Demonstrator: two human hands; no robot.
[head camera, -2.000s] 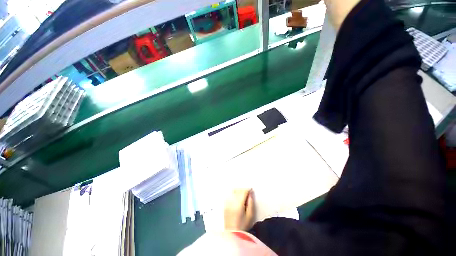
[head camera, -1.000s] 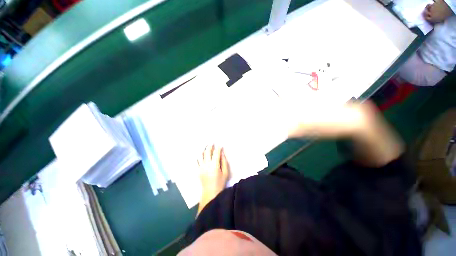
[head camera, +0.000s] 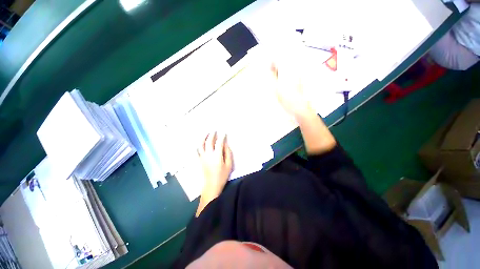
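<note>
Large white sheets (head camera: 252, 113) lie washed-out bright on the bench in front of me. My left hand (head camera: 215, 160) lies on them near the bench edge, palm down with fingers a little apart. My right hand (head camera: 289, 92) is over the sheets farther right, blurred and pale against the white; whether it touches them or holds anything cannot be told. A thin yellow strip (head camera: 223, 86) lies between the hands and a black piece (head camera: 238, 42). A long black strip (head camera: 179, 62) lies beside the black piece.
A stack of white panels (head camera: 87, 134) stands left, beside pale blue-white strips (head camera: 138, 137). A grey-brown board stack (head camera: 100, 220) is at the near left. A red-orange triangular item (head camera: 331, 60) and a dark-handled tool (head camera: 346, 100) lie right. Open cartons (head camera: 437, 210) and a person's pale clothing (head camera: 457, 44) are beyond.
The view has turned down and right. My right arm, raised at first, has come down and moved in over the sheets. My left hand has opened from a curled pose and stays on the sheets.
</note>
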